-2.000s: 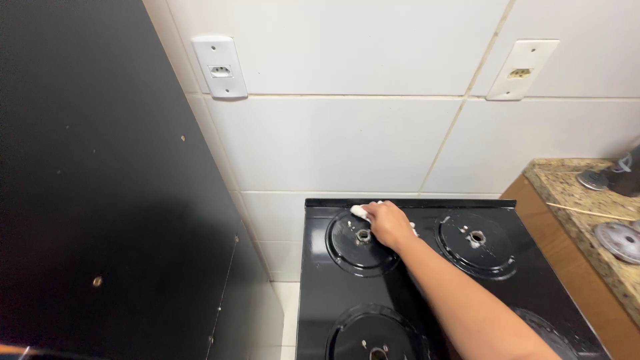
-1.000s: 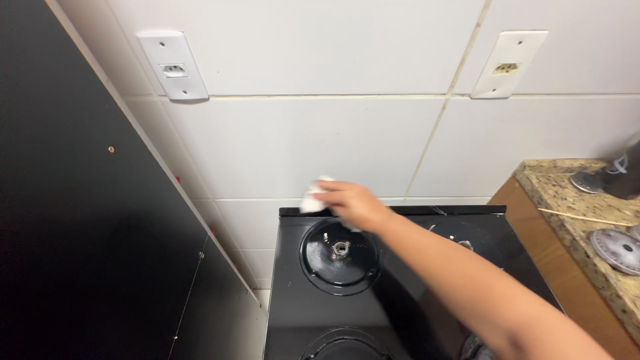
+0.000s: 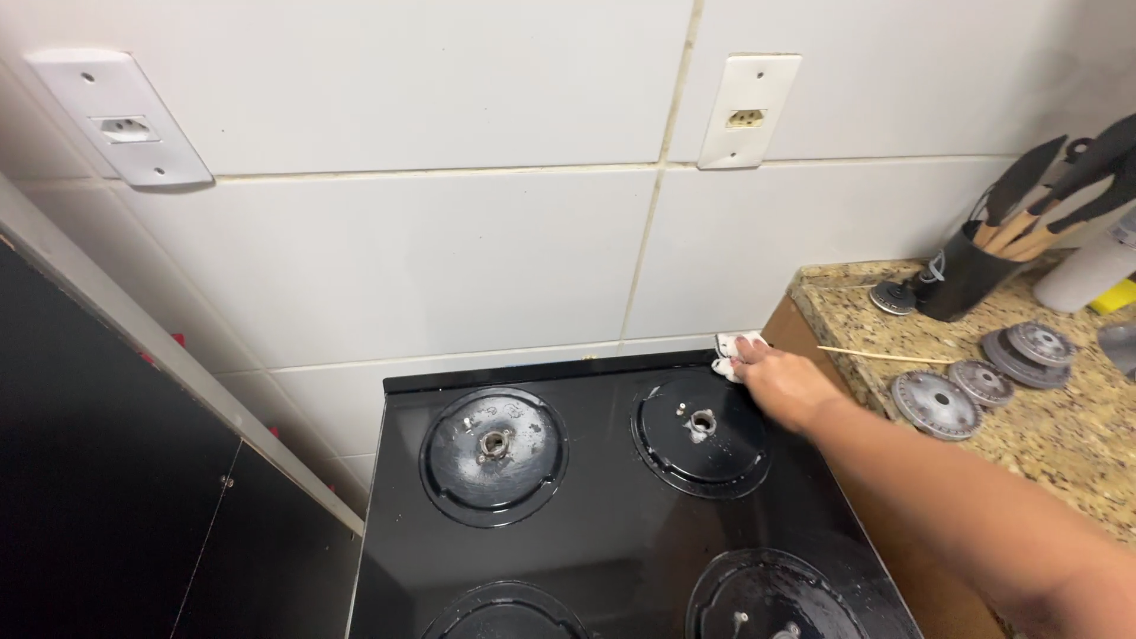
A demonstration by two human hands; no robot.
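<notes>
My right hand (image 3: pixel 785 383) grips a crumpled white cloth (image 3: pixel 729 355) with dark marks, pressed on the raised rear edge of a black gas cooktop (image 3: pixel 586 532) near its back right corner. Just below the hand lies the back right burner well (image 3: pixel 703 433), its burner parts off. The back left burner well (image 3: pixel 494 454) looks wet and shiny, with whitish spots. Two front wells show only in part at the bottom of the view. My left hand is out of view.
Right of the cooktop, a granite countertop (image 3: pixel 1096 435) bears several metal burner heads (image 3: pixel 938 404), a thin wooden stick (image 3: pixel 883 356) and a black utensil holder (image 3: pixel 966 273). A black panel (image 3: pixel 106 444) stands at the left; a tiled wall (image 3: pixel 426 257) with two outlets rises behind.
My right hand, with the white cloth, has gone from the cooktop's back left to its back right corner. The back left burner well is now uncovered by the arm.
</notes>
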